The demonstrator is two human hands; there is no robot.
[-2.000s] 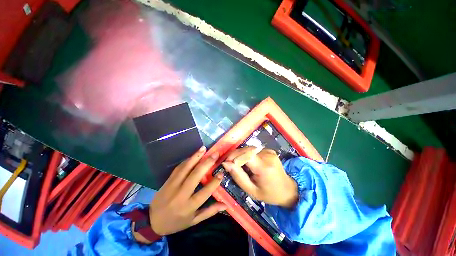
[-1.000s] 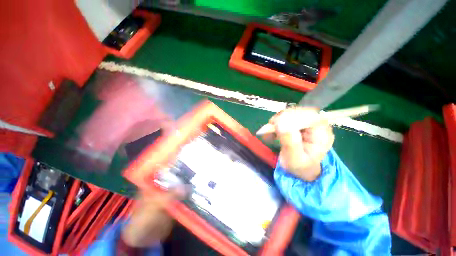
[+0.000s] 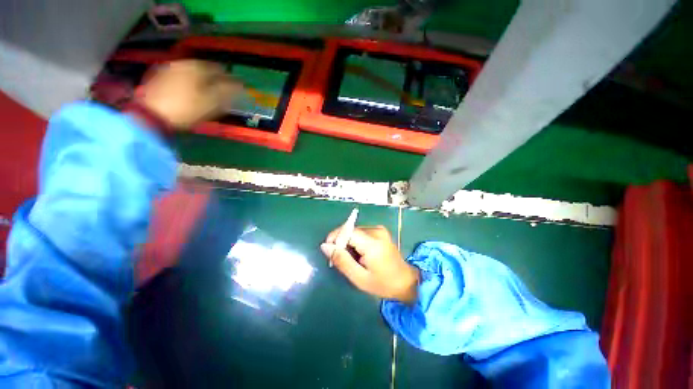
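Note:
My left hand (image 3: 186, 93) is blurred and reaches across to the far side, over the left part of a red frame (image 3: 254, 137) that holds an open tablet (image 3: 266, 87). Whether its fingers grip the frame cannot be told. A yellow-orange strip shows in that tablet near my fingertips. My right hand (image 3: 372, 262) is above the dark green bench and holds a slim pale tool (image 3: 349, 227), its narrow end pointing up and away.
A second red frame (image 3: 361, 132) with an open tablet touches the first on its right. A grey post (image 3: 501, 99) rises behind the chipped white edge (image 3: 319, 187). Shiny clear film (image 3: 270, 270) lies on the bench. Stacked red frames (image 3: 652, 289) stand at the right.
The framed tablet that was in front of me is gone from the near bench. My left hand has moved up and away to the far side. My right hand has moved left and lower with the tool.

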